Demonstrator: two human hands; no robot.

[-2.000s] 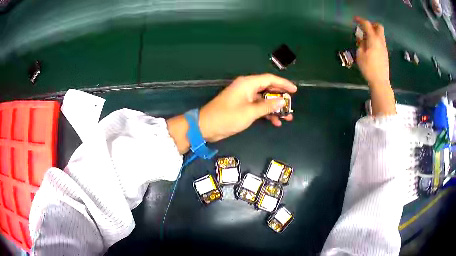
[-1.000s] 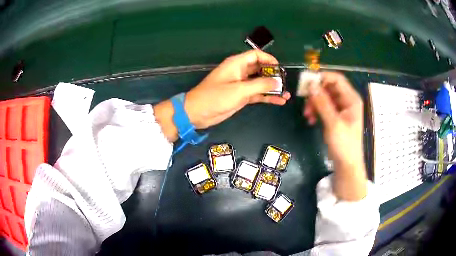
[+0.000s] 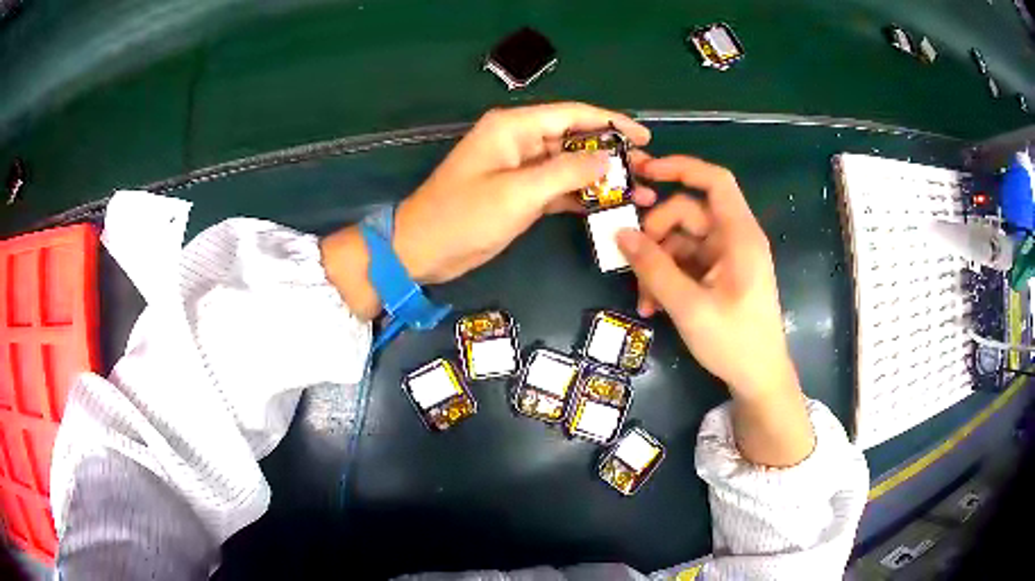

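Note:
My left hand (image 3: 488, 187) holds an open smartwatch housing (image 3: 590, 195) between thumb and fingers, its gold-orange and white inside showing. A blue strap is on my left wrist. My right hand (image 3: 709, 267) pinches a white battery (image 3: 614, 238) between thumb and fingers, at the lower edge of the held housing. The fingers partly hide both parts, and I cannot tell if they are joined. Several open housings (image 3: 548, 386) with white blocks and gold-orange areas lie in a cluster on the dark green work surface below my hands.
The green conveyor (image 3: 341, 68) runs across the top, carrying a black square module (image 3: 521, 57), another open housing (image 3: 716, 45) and small parts at right. A red compartment tray (image 3: 51, 289) is at the left edge. A white perforated mat (image 3: 908, 301) and equipment with cables are at right.
My right hand has come from the belt with the white battery and brought it to the housing in my left hand. The belt items have shifted left and up in view.

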